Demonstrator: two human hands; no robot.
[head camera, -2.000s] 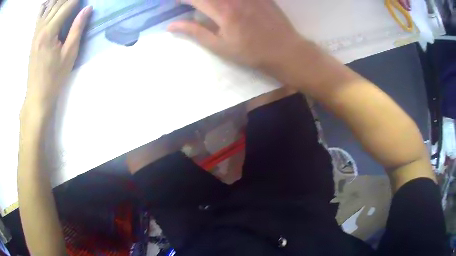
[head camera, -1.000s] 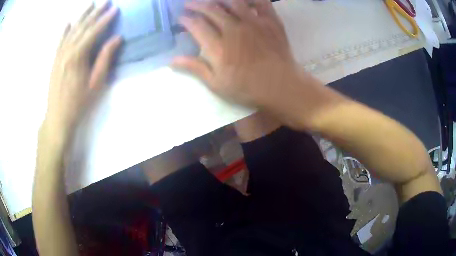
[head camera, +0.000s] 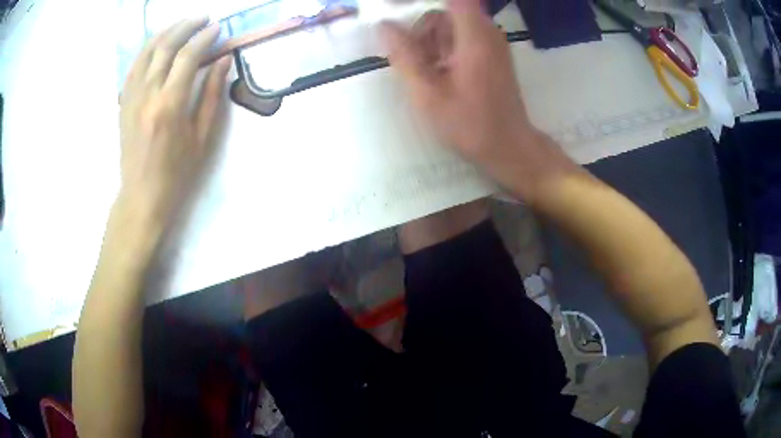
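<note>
The clear plastic sewing template (head camera: 321, 64) lies at the top of the view, with a dark rounded slot outline, a tan-brown hinge tape and a dark rounded tab (head camera: 256, 97) at its near left corner. My left hand (head camera: 171, 103) lies on its left end, fingers near the tape; whether it grips is not clear. My right hand (head camera: 454, 77) is blurred over its right part, fingers bent near something whitish; what it holds cannot be told. A navy fabric piece (head camera: 561, 21) lies right of my right hand.
Scissors with dark red and orange-yellow handles (head camera: 674, 75) lie at the right of the white table (head camera: 283, 188). A faint ruler scale runs along the front edge. My legs in dark clothing are below the edge. Red plastic (head camera: 56, 421) shows at lower left.
The template looks different: its slot outline and tape now show clearly, with the tab at left. My right hand has moved right. The navy fabric and more of the scissors have come into view.
</note>
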